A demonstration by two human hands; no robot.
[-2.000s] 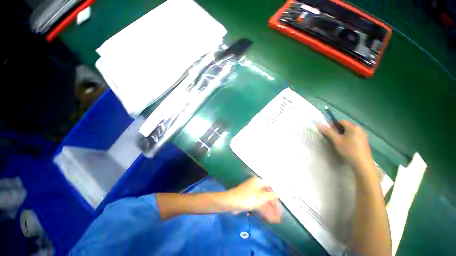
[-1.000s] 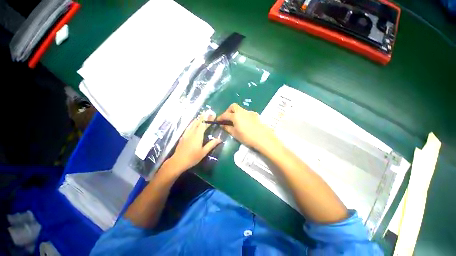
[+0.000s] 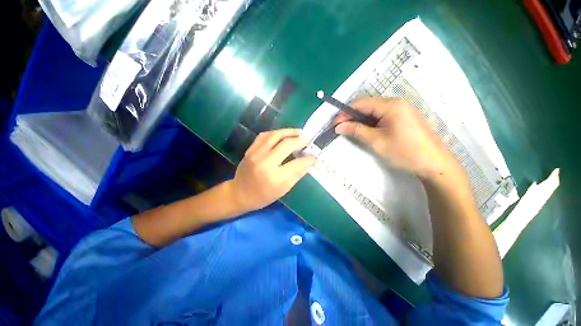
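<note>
The laptop bottom cover (image 3: 439,105) lies on a white protective sheet (image 3: 408,260) in front of me. My right hand (image 3: 398,137) holds the dark tweezers (image 3: 349,109) like a pencil, with their pale end up and to the left. Its fingers also pinch a small dark adhesive piece (image 3: 325,138) at the cover's left corner. My left hand (image 3: 271,167) is at the same corner, with thumb and forefinger at the near end of this piece. Loose dark adhesive pieces (image 3: 259,114) lie on the green mat left of the cover.
A shiny bag of black parts (image 3: 169,63) and a white wrapped pile (image 3: 89,22) lie at the upper left. A blue bin (image 3: 48,83) with pale sheets is at the left. Pale release liner strips (image 3: 525,210) lie at the right, and a red tray (image 3: 549,32) is at the upper right.
Both hands have moved right from the loose pieces beside the bag to the cover's left corner. The dark piece now shows between them. The view has shifted, and the cover appears turned.
</note>
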